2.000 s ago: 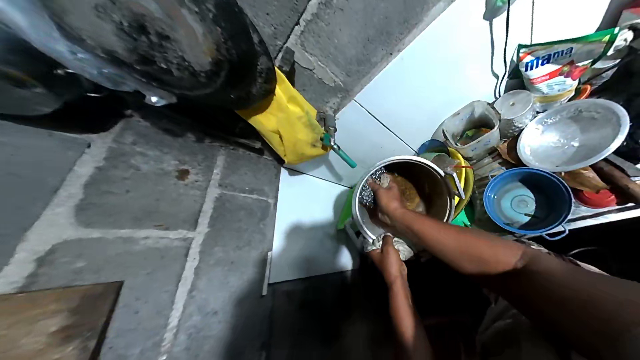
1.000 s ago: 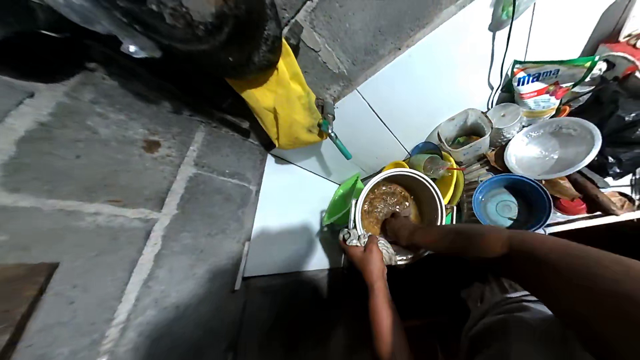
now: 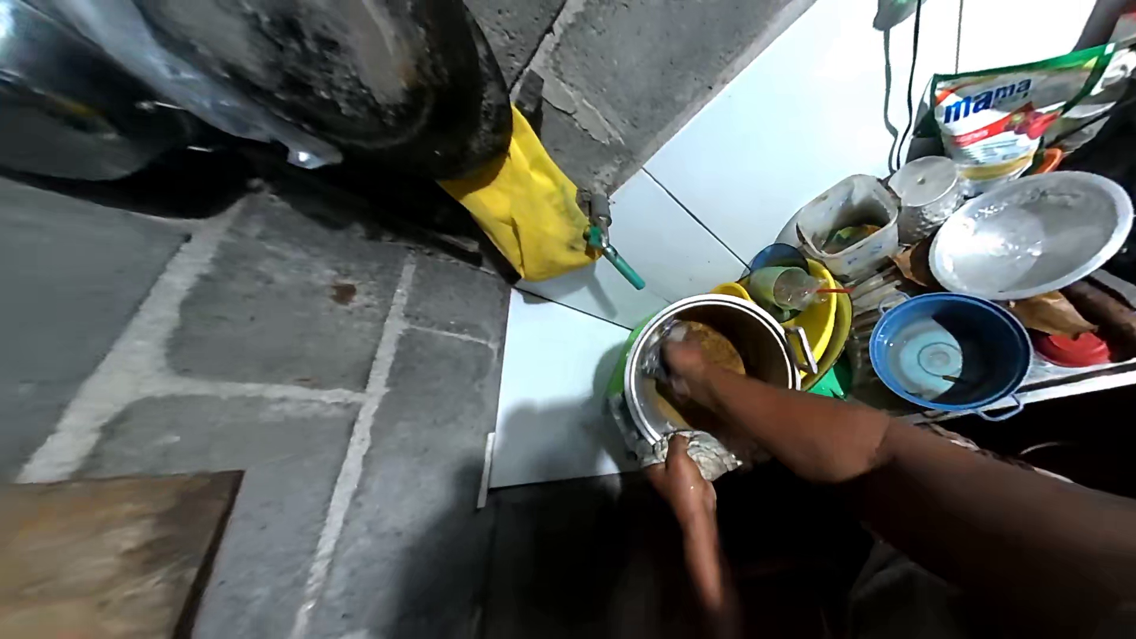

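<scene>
A deep metal pot (image 3: 770, 330) with a pale rim stands tilted on a white tiled surface and holds brownish liquid. Inside it, my right hand (image 3: 688, 364) presses against the inner left wall, blurred; something shiny and greyish shows at its fingers, too unclear to name. At the near edge of the pot, my left hand (image 3: 683, 475) grips a wet, crumpled pale cloth or wrap (image 3: 706, 454) against the outside of the rim. My left thumb lies on top of this material.
A tap with a green handle (image 3: 624, 268) juts from the wall beside a yellow cloth (image 3: 532, 209). Right of the pot are yellow basins (image 3: 830, 319), a blue enamel pot (image 3: 1003, 342), a metal bowl (image 3: 1074, 231), a plastic container (image 3: 852, 209) and a Mama detergent pouch (image 3: 994, 133).
My right hand has moved from the liquid to the pot's inner left wall since one second ago. My left hand stays at the near rim.
</scene>
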